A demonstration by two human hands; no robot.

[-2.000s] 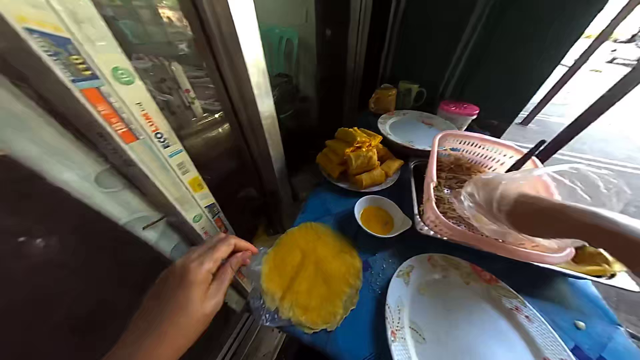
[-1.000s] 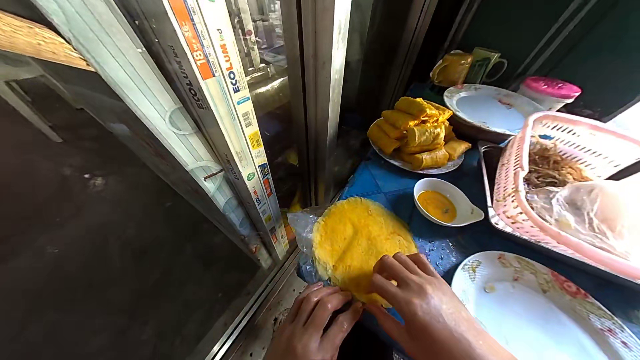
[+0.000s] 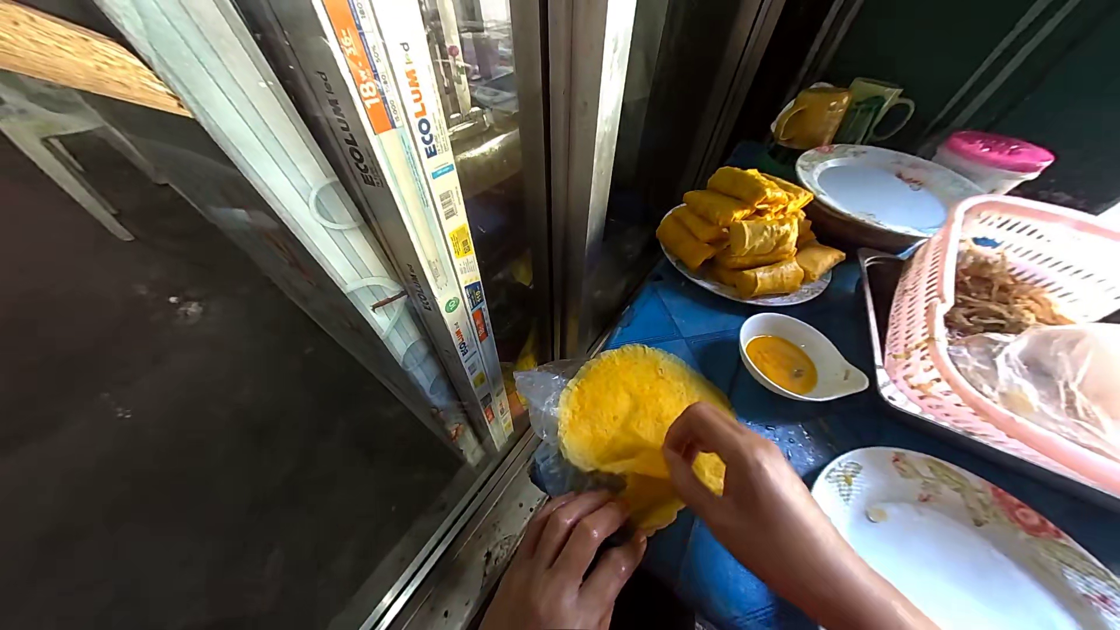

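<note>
A round yellow wrapper sheet (image 3: 626, 407) lies on a clear plastic bag (image 3: 542, 402) at the blue table's near left corner. My left hand (image 3: 569, 551) rests at the sheet's near edge, fingers curled over it; whether they pinch it is hidden. My right hand (image 3: 726, 472) is over the sheet's right part, thumb and forefinger bent toward each other, their tips against the yellow surface; a grip cannot be made out. Beyond, a white spouted bowl (image 3: 843, 381) holds orange-yellow liquid. Yellow wrapped rolls (image 3: 761, 236) are piled on a plate behind it.
A floral oval plate (image 3: 927, 542) lies near right. A pink basket (image 3: 919, 350) with shredded filling and a plastic bag stands on a tray. Behind are another plate (image 3: 884, 192), mugs (image 3: 814, 118) and a pink-lidded tub (image 3: 997, 157). Glass door frames and long lamp boxes (image 3: 429, 175) border the left.
Two seconds ago my left hand held the plastic's left edge and my right arm reached over the basket. Both hands have since come to the sheet's near side. The view has swung left.
</note>
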